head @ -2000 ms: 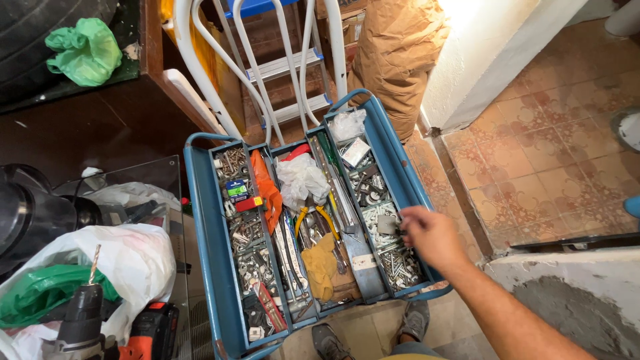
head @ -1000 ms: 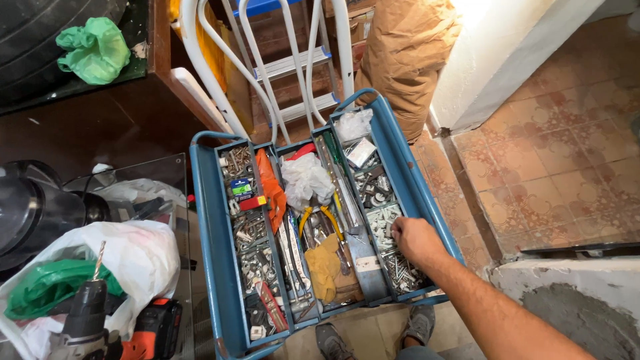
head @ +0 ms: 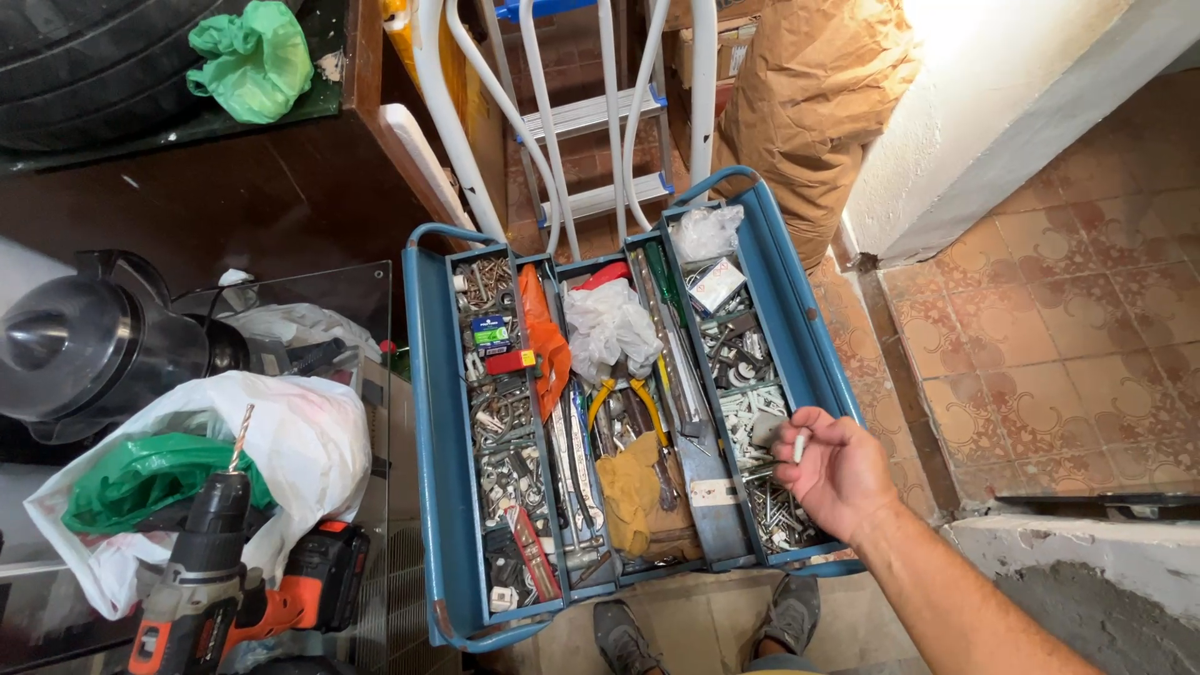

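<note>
My right hand [head: 834, 469] is palm up over the right tray of a blue metal cantilever toolbox [head: 427, 422], its fingers curled around a small pale wall plug [head: 800, 446]. Just left of it lie many white wall plugs [head: 745, 427], and below them loose screws [head: 778, 516]. Yellow-handled pliers [head: 647, 408], a tan work glove [head: 630, 492], combination wrenches [head: 574, 459] and a crumpled clear plastic bag [head: 611, 328] fill the middle. More screws [head: 485, 281] sit in the left tray. My left hand is out of view.
On the left, a cordless drill [head: 202, 562] with a bit stands by a white plastic bag [head: 309, 441] on a glass surface [head: 370, 300]. Behind the toolbox are a stepladder [head: 586, 117] and a large brown paper sack [head: 806, 103]. A low wall [head: 1078, 553] is at right.
My right hand has come away from the white wall plugs and turned palm up, with a plug now showing in its fingers.
</note>
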